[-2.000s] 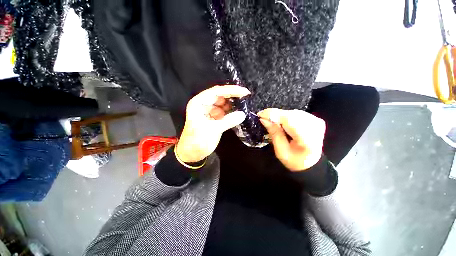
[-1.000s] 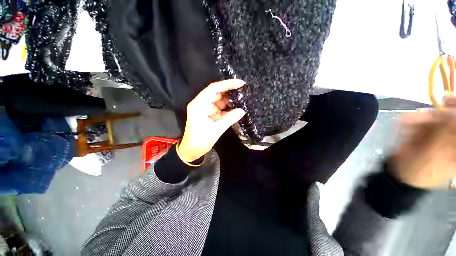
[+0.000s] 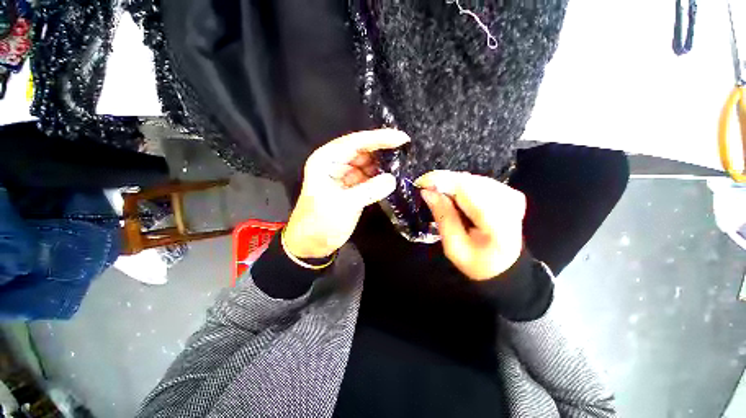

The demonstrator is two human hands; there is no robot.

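The dark bouclé jacket body (image 3: pixel 458 90) hangs from the table over my lap. Its smooth black lining (image 3: pixel 270 90) lies to the left, and the flecked braid trim (image 3: pixel 374 90) runs between them. My left hand (image 3: pixel 339 196) pinches the garment edge between thumb and fingers. My right hand (image 3: pixel 478 220) is close beside it at the edge, thumb and forefinger pinched together. A tiny bright line shows at these fingertips, probably the needle; it is too small to make out surely. A pale loose basting thread (image 3: pixel 483 26) lies on the bouclé.
Orange-handled scissors (image 3: pixel 730 135) and dark snips (image 3: pixel 684 26) lie on the white table (image 3: pixel 609 90) at the right. More flecked trim (image 3: pixel 69 82) hangs at the left. A wooden stool (image 3: pixel 155 216), a red basket (image 3: pixel 252 241) and blue denim cloth (image 3: pixel 49 261) are at the lower left.
My right hand swung out far right near the scissors a second ago and is now back at the garment edge. My left hand has kept its hold on the edge.
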